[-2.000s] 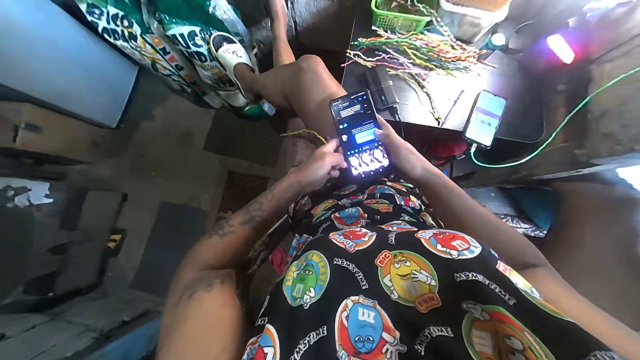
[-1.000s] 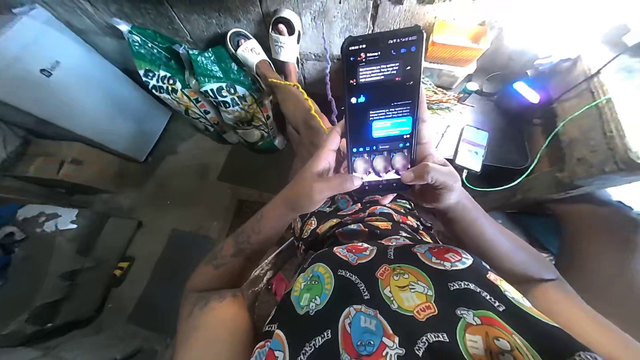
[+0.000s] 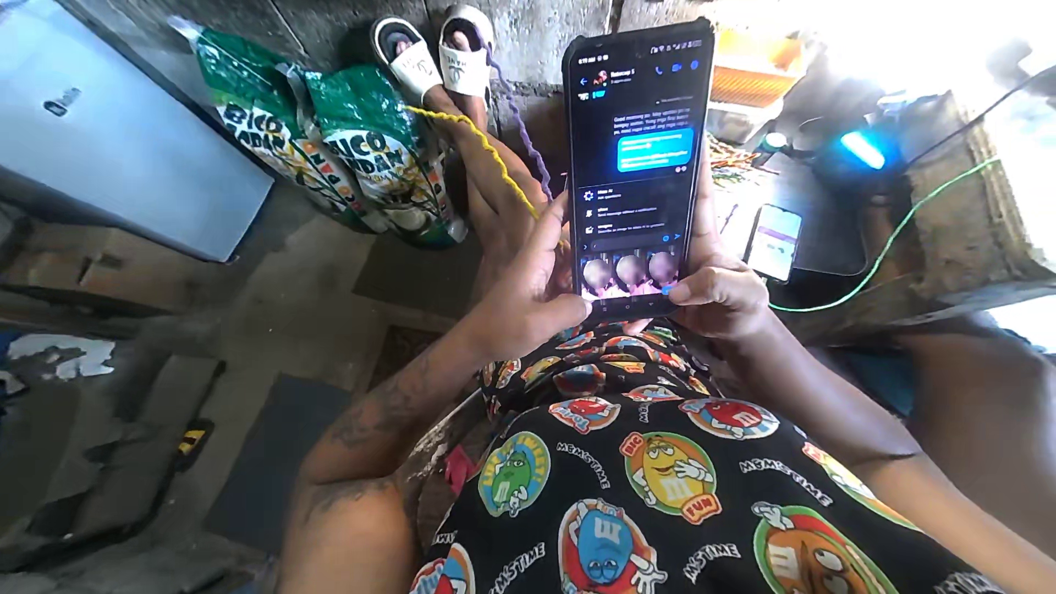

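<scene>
A black smartphone (image 3: 631, 198) stands upright between my hands, its lit screen showing a chat and a row of pictures. My left hand (image 3: 536, 285) grips its lower left side, thumb at the bottom corner. At the lower right, my right hand (image 3: 722, 289) holds the phone with the thumb over the screen's bottom corner. A yellow twisted cord (image 3: 487, 148) and a purple twisted cord (image 3: 520, 115) run from near my left hand toward the feet; their near ends are hidden.
Green rice sacks (image 3: 371, 148) stand left of feet in white slides (image 3: 464, 70). On the dark table (image 3: 833, 231) at right lie a second phone (image 3: 774, 242) with a green cable (image 3: 895, 239), and colourful cords (image 3: 734, 161). An orange basket (image 3: 755, 70) sits behind them.
The phone was low over the lap two seconds ago and is now raised nearer the camera. My left hand has moved from its screen to its side. The legs are now stretched forward.
</scene>
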